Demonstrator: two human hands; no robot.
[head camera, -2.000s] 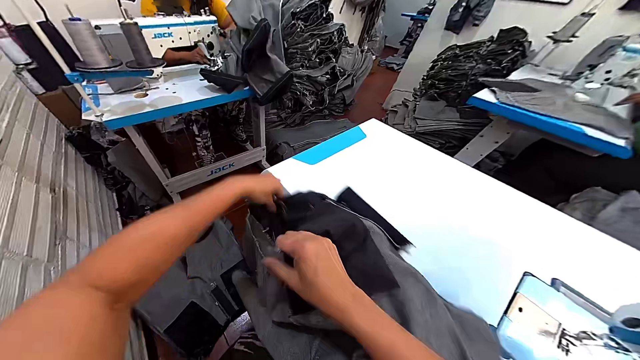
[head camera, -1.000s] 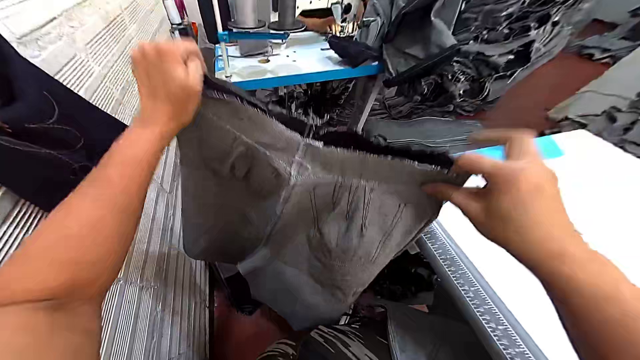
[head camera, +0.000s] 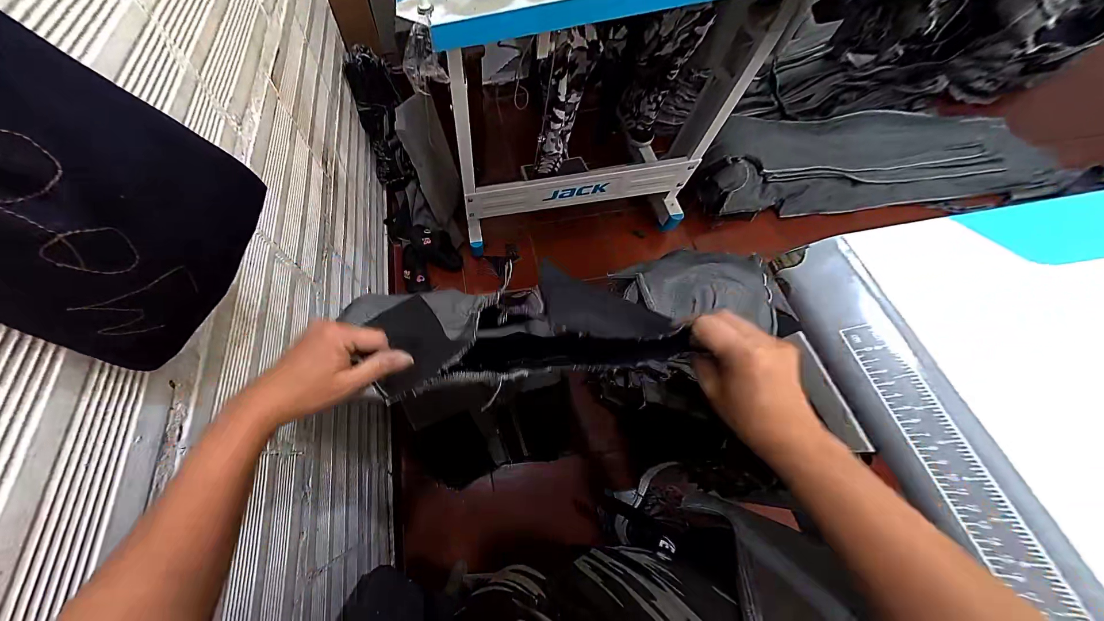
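Observation:
A dark grey denim garment piece (head camera: 595, 315) with frayed edges stretches between my two hands, above the red floor. My left hand (head camera: 332, 366) is at its left end, by a dark square panel, with thumb and fingers close together; whether they pinch the cloth is not plain. My right hand (head camera: 746, 371) grips the right end of the dark edge, near the corner of the white table. The fingertips of the right hand are partly hidden by the cloth and blurred.
A ribbed wall (head camera: 293, 172) with a hanging dark cloth (head camera: 121, 198) borders the left. Ahead stands a blue-edged Jack sewing table (head camera: 578, 191). Grey garments (head camera: 871, 159) lie on the floor beyond. At right is a white table (head camera: 1018, 345) with a ruler (head camera: 957, 457) along its edge.
The garment piece, spread upright with its grey face showing one second ago, now hangs lower and more edge-on. Both hands have come down with it. The view has tilted downward.

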